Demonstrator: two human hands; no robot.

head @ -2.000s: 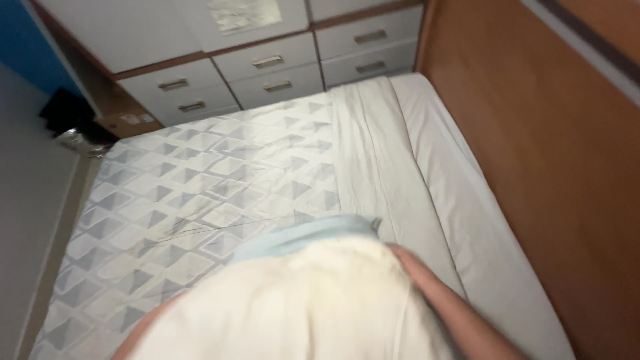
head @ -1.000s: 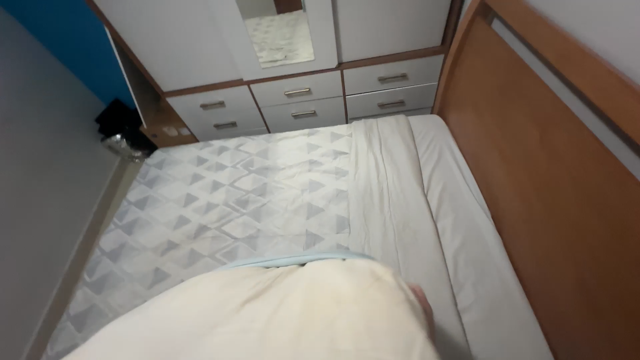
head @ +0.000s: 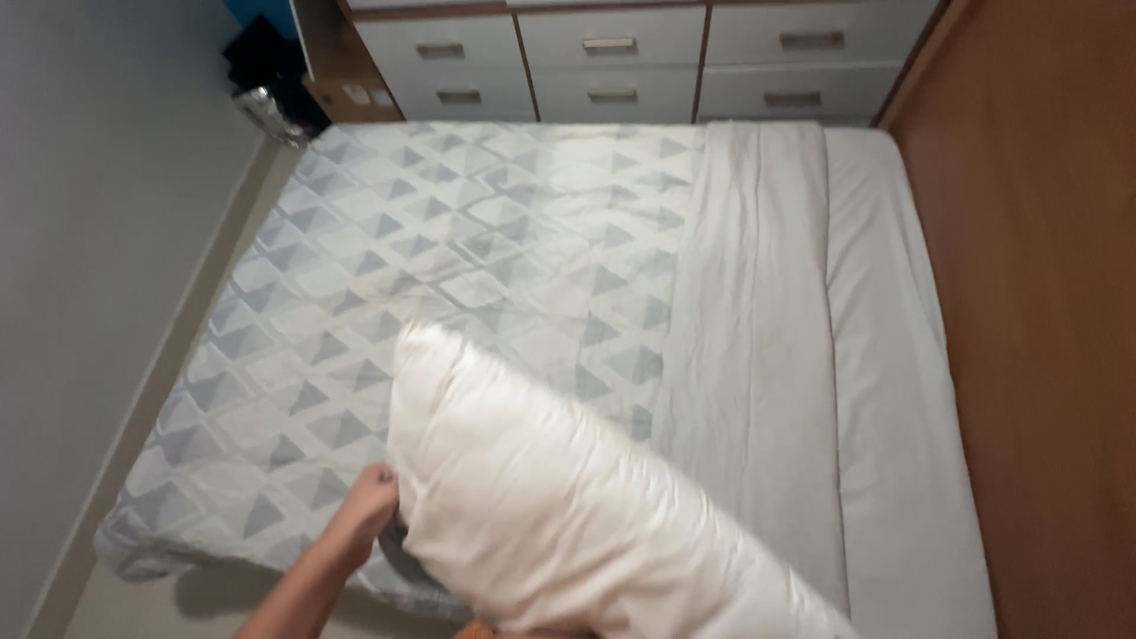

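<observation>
A cream-white pillow (head: 568, 497) is held up at a slant over the near side of the bed, its top corner pointing to the upper left. My left hand (head: 377, 497) grips the pillow's left edge, fingers curled at the fabric. My right hand does not show; the pillow or the frame's lower edge hides it. Beneath lies a quilt with grey and white triangles (head: 355, 302), its plain pale band (head: 754, 266) folded back toward the head of the bed. A white fitted sheet (head: 896, 399) shows beside that band.
A wooden headboard (head: 1047, 311) rises on the right. White drawers (head: 612, 62) with metal handles stand against the bed's far side. At the left are a grey wall (head: 106, 177), a strip of floor (head: 222, 226) and a dark bundle (head: 266, 62) in the far corner.
The pillow has turned from a broad, level shape to a slanted one, and its left corner is in view. The light blue fabric at its top edge no longer shows. My left hand has come into view.
</observation>
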